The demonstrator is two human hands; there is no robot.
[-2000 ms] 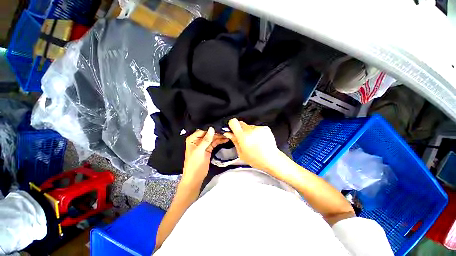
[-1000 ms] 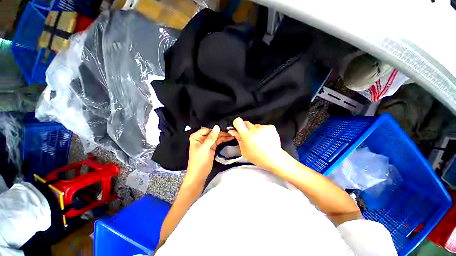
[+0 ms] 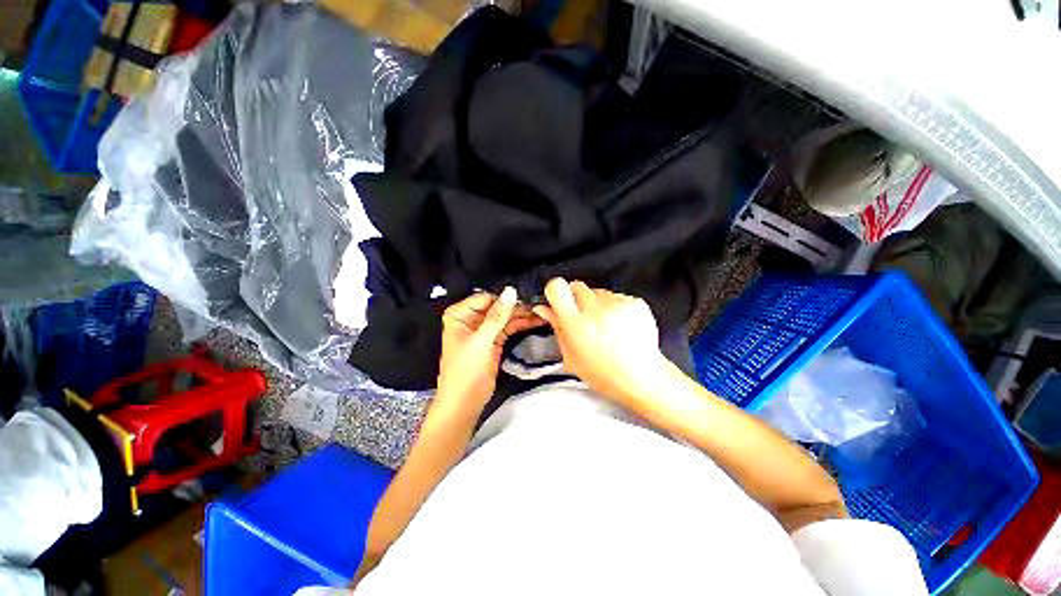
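A black garment point(image 3: 524, 175) lies heaped in front of me, over my lap. My left hand point(image 3: 475, 338) pinches its near edge between thumb and fingers. My right hand point(image 3: 596, 332) pinches the same edge just to the right, the fingertips nearly touching those of my left hand. A whitish lining patch point(image 3: 535, 352) shows in a fold below the fingertips. A small white spot point(image 3: 439, 291) lies on the black cloth left of my left hand. Whether a small tool or thread is between the fingers cannot be seen.
A clear plastic bag with grey cloth point(image 3: 262, 175) lies left of the garment. A blue crate point(image 3: 931, 466) holding clear plastic stands right, another blue crate point(image 3: 291, 512) lower left. A red stool point(image 3: 186, 413) is at left. A white table edge point(image 3: 838, 82) crosses upper right.
The view has shifted slightly. Both hands keep their pinch on the garment's edge, with the fingertips moved only a little; the black cloth lies nearly the same.
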